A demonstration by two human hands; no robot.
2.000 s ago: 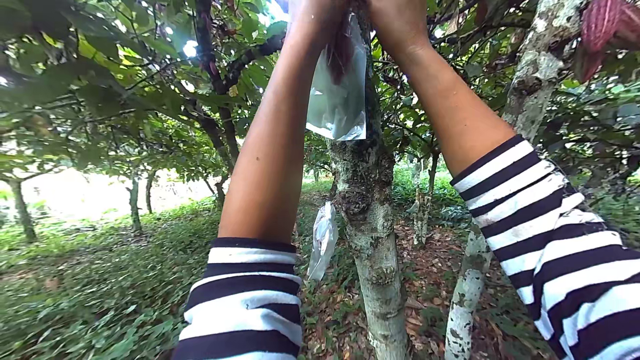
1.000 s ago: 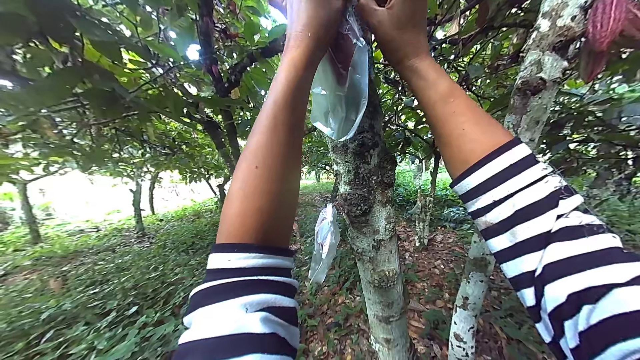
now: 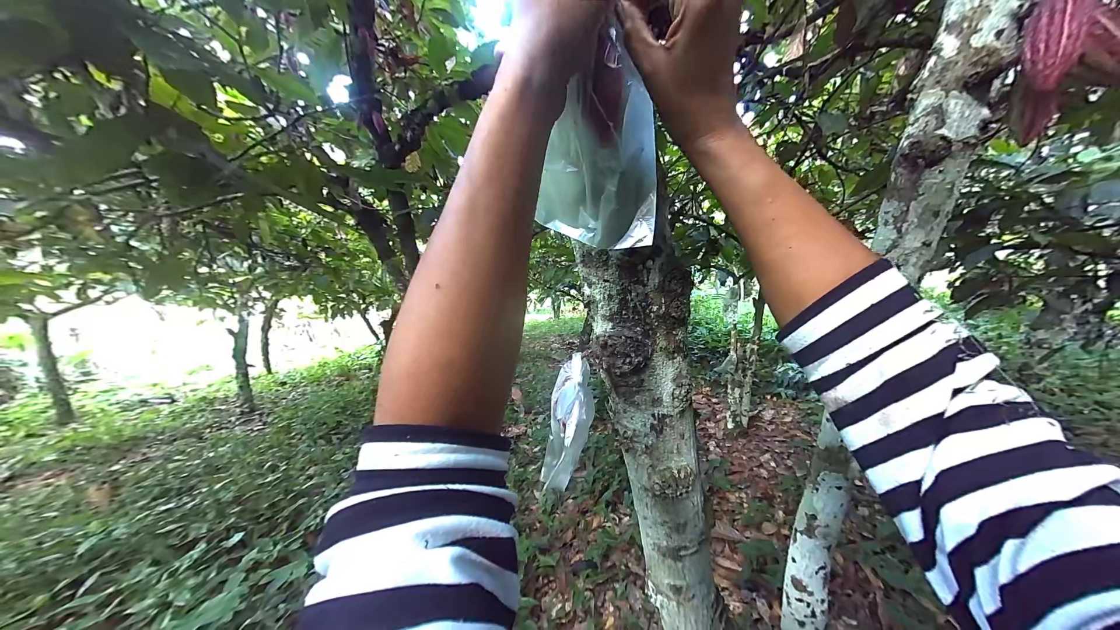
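At the top edge of the view, my left hand point(image 3: 560, 39) and my right hand point(image 3: 687, 66) are raised close together at the upper part of a clear plastic bag point(image 3: 595, 188). Inside the bag hangs a dark red cacao pod point(image 3: 606, 96), its upper part covered by my hands. The bag's lower end hangs loose in front of the cacao trunk point(image 3: 652, 394). My left fingers are cut off by the frame; my right thumb lies against the bag's top. Lower down, a second plastic bag point(image 3: 569, 424) hangs left of the trunk.
A pale, lichen-spotted trunk point(image 3: 927, 149) leans at the right, with red cacao pods point(image 3: 1054, 61) at the upper right. A dark branch point(image 3: 437, 109) slants behind my left forearm. Leaf litter point(image 3: 752, 490) and low green plants point(image 3: 201, 499) cover the ground.
The bag's lower end, narrower and gathered a second ago, now hangs wider. Both hands remain at its top, with only small shifts.
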